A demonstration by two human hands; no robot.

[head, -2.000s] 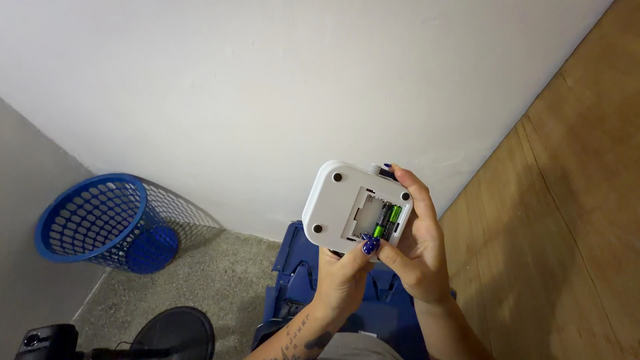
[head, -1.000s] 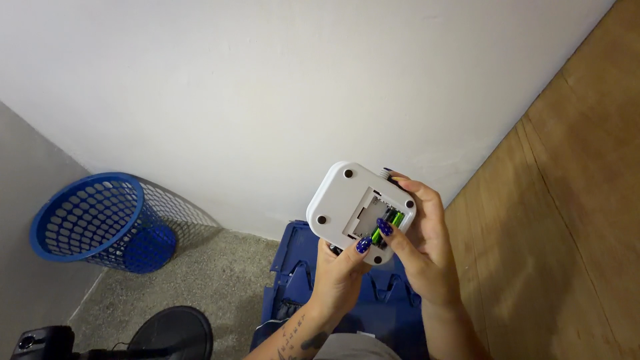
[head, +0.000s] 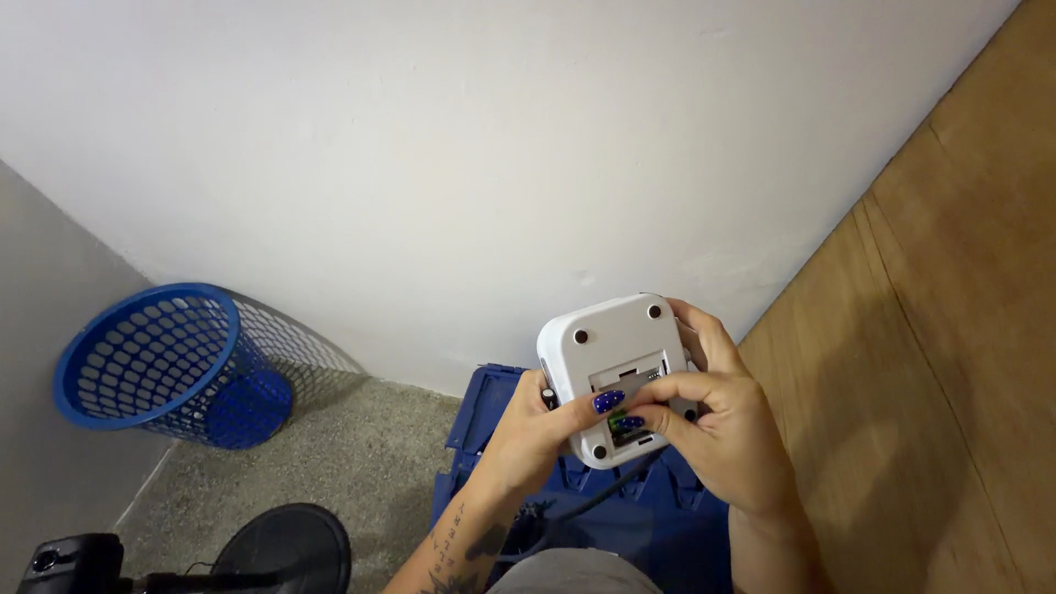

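A white plastic device point(head: 615, 342) with rounded corners and dark round feet is held with its underside up, its battery compartment uncovered. My left hand point(head: 532, 433) grips the device's left side, the thumb lying over the compartment's edge. Thumb and index finger of my right hand point(head: 714, 421) pinch at a green battery point(head: 617, 422) in the compartment, while other fingers rest along the device's right side. The fingers partly hide the compartment, so the number of batteries inside cannot be told. Metal contacts show at its upper right.
Beneath my hands is a dark blue plastic crate lid point(head: 487, 412) with a dark cable point(head: 610, 487) above it. A blue mesh basket point(head: 231, 330) stands at left on the speckled floor. A black round base point(head: 285, 549) is at lower left. White wall ahead; wooden panel point(head: 916, 371) at right.
The device has turned in my hands, its compartment now nearer the bottom. My right fingers have closed in over the compartment. A dark cable now shows below the device.
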